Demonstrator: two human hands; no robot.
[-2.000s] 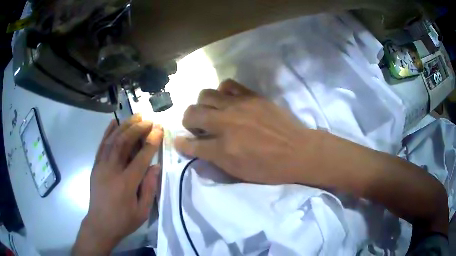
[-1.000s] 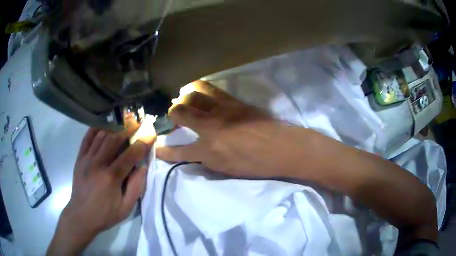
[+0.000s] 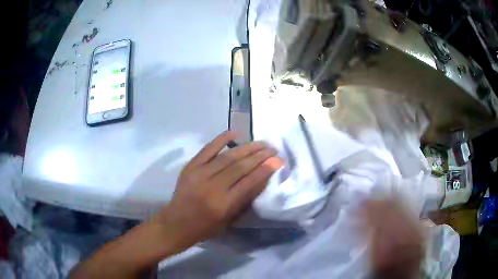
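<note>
White fabric (image 3: 349, 163) lies in loose folds right of and below the needle area. A thin dark trim or cord (image 3: 312, 150) runs along its raised part. My left hand (image 3: 215, 188) is at the fabric's left edge, with the cloth bunched at its fingertips and its thumb mostly hidden. My right hand (image 3: 396, 234) is strongly blurred over the fabric at the lower right; its fingers and grip cannot be made out. The sewing machine head (image 3: 316, 43) is above the cloth, beside a small knurled part (image 3: 327, 99) in the lamp glow.
A smartphone (image 3: 109, 82) lies on the white table (image 3: 169, 103) at left, near thread bits. A metal plate with a dark rim (image 3: 240, 103) is set left of the needle area. A green-edged tin (image 3: 436, 159) and a small panel (image 3: 454, 182) are at far right.
The view has shifted, so the phone and machine appear farther right. My right hand has moved from beside the needle down and right. The fabric is bunched and pulled back from the needle area.
</note>
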